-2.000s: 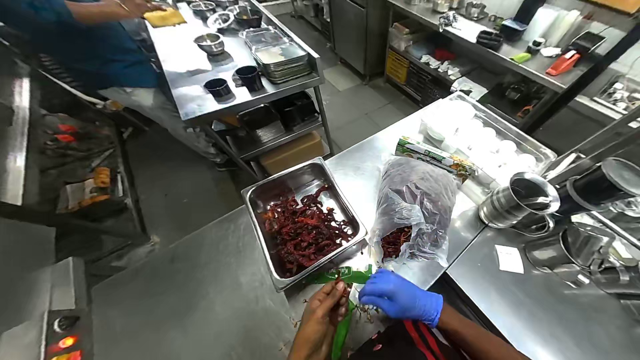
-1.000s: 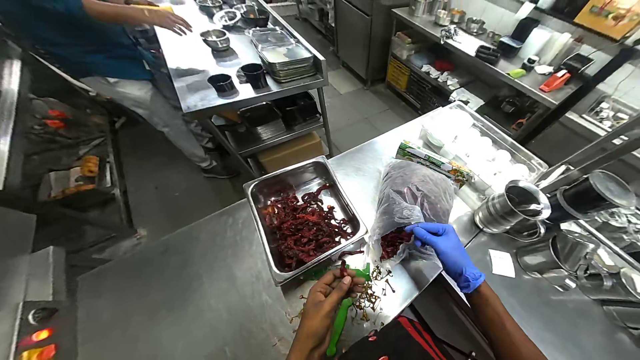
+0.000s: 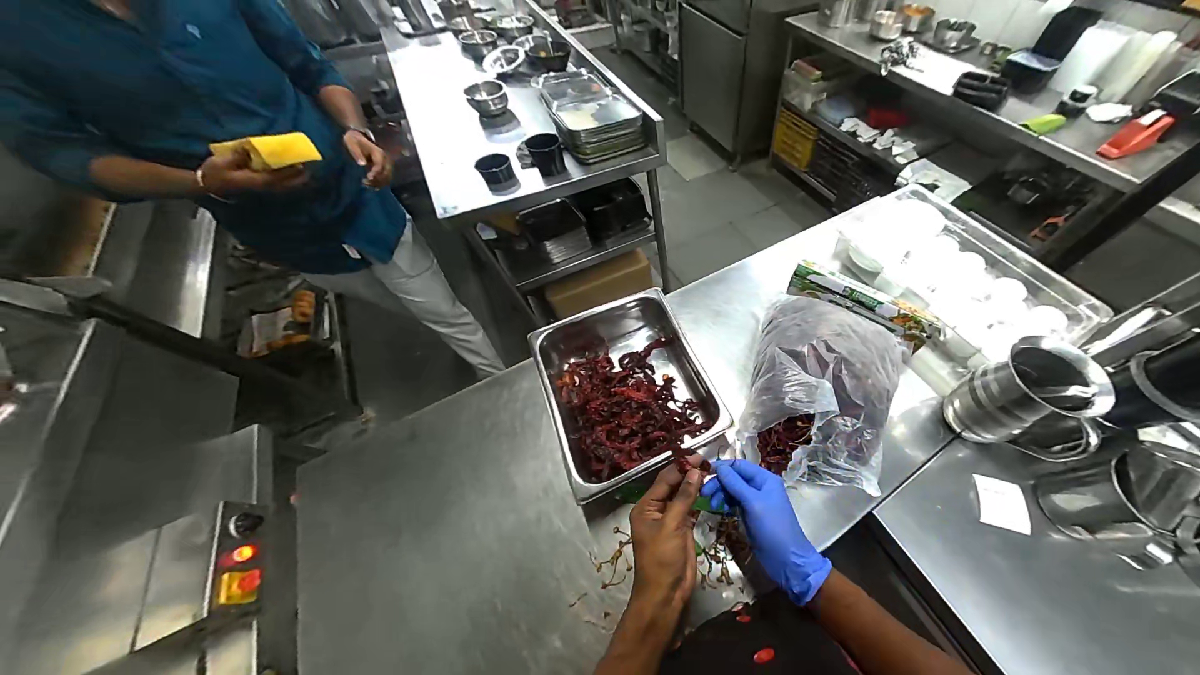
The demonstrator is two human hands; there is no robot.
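Note:
My bare left hand [image 3: 667,525] pinches a dried red chili [image 3: 687,459] near the front edge of a steel pan [image 3: 574,480]. Dried red chilies [image 3: 628,408] lie in a heap in that pan. My right hand [image 3: 764,520], in a blue glove, has its fingertips at the same chili, touching its stem end. A clear plastic bag [image 3: 830,366] of dried chilies stands open just beyond my right hand. Loose chili stems [image 3: 717,562] are scattered on the steel table under my hands. A green object [image 3: 708,504] is partly hidden behind my fingers.
A cling-film box [image 3: 862,298] lies behind the bag, beside a clear tub [image 3: 1059,291] of white items. Steel jugs [image 3: 1027,389] stand at the right. Across the aisle, a person [image 3: 272,141] in a blue shirt holds a yellow cloth [image 3: 272,150] near a steel table [image 3: 441,141] with bowls.
My right hand has come from the bag's mouth to the chili at my left fingertips. The other person has straightened up and holds the yellow cloth off the far table.

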